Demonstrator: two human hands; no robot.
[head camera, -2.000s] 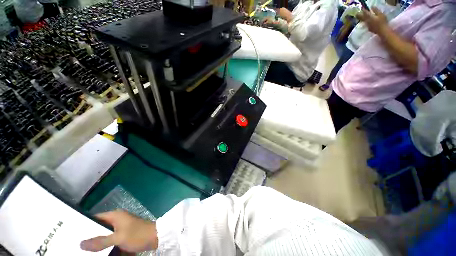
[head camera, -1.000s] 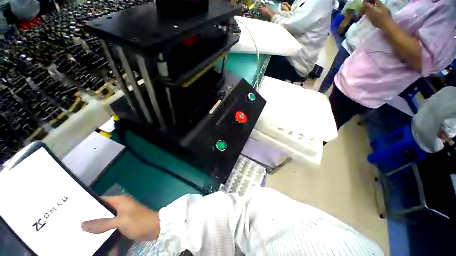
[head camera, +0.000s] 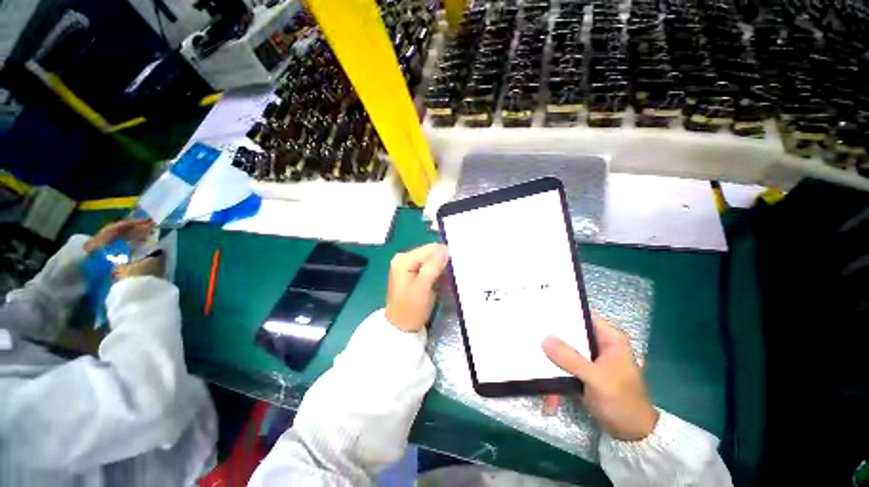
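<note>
A tablet (head camera: 515, 285) with a black border and a white lit screen with a small dark logo is held up over the mat. My left hand (head camera: 416, 285) grips its left edge. My right hand (head camera: 610, 376) holds its lower right corner, thumb on the screen. An empty bubble wrap bag (head camera: 619, 295) lies flat on the green mat under the tablet, partly hidden by it. A glossy black unlit slab (head camera: 313, 302) lies to the left on the mat.
Bagged tablets (head camera: 581, 181) lie behind on white board (head camera: 657, 214). A foam tray (head camera: 629, 147) holds rows of black clips. A yellow post (head camera: 381, 86) stands at the back. An orange stick (head camera: 212, 282) lies left, near a neighbouring worker's hands (head camera: 129, 249) and blue film.
The view has swung left, so the press has mostly left the picture. The tablet is now in the middle, and my left hand has come into view on its left edge.
</note>
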